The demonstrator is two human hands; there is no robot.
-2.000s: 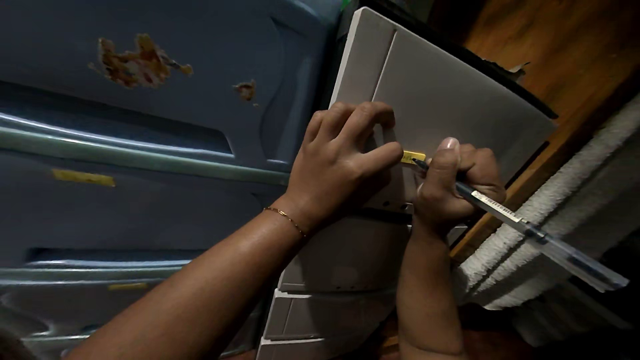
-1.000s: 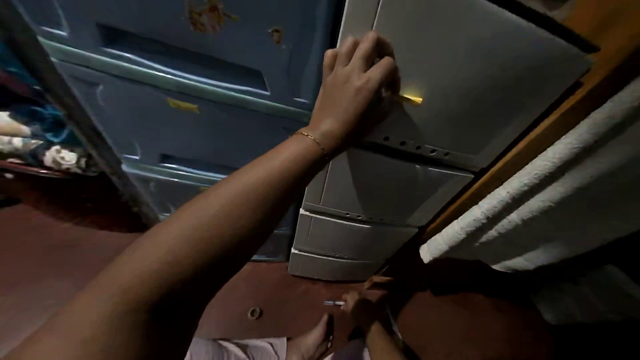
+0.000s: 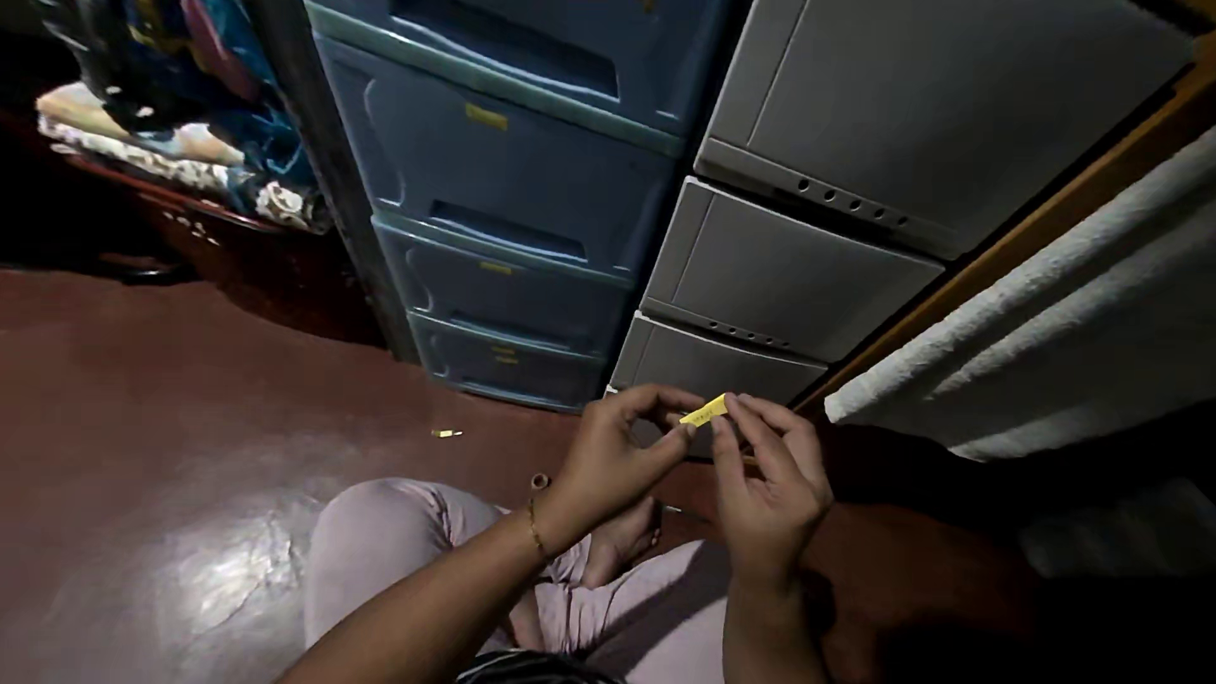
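Note:
A small yellow paper label [image 3: 704, 411] bearing writing is stretched between my two hands, above my crossed legs. Its left end is pinched in the thumb and fingers of my left hand [image 3: 632, 446], which has a thin gold bracelet at the wrist. The fingertips of my right hand [image 3: 771, 475] hold its right end. Just beyond the hands stands a light grey plastic drawer unit [image 3: 798, 271]. To its left is a blue plastic drawer unit [image 3: 503, 171], with a yellow label [image 3: 486, 116] stuck on one drawer front and more on the lower drawers.
A roll of tape [image 3: 540, 482] lies on the red floor [image 3: 313, 418] by my knee, and a small yellow-and-white item [image 3: 446, 433] lies farther left. A dark red basin [image 3: 266, 275] of folded cloth stands at the far left. A white towel [image 3: 1007, 313] hangs at the right.
Both hands are now together on the yellow label over my lap; my left hand has left the upper grey drawer. The pen seen in my right hand earlier is out of it. The view has shifted downward.

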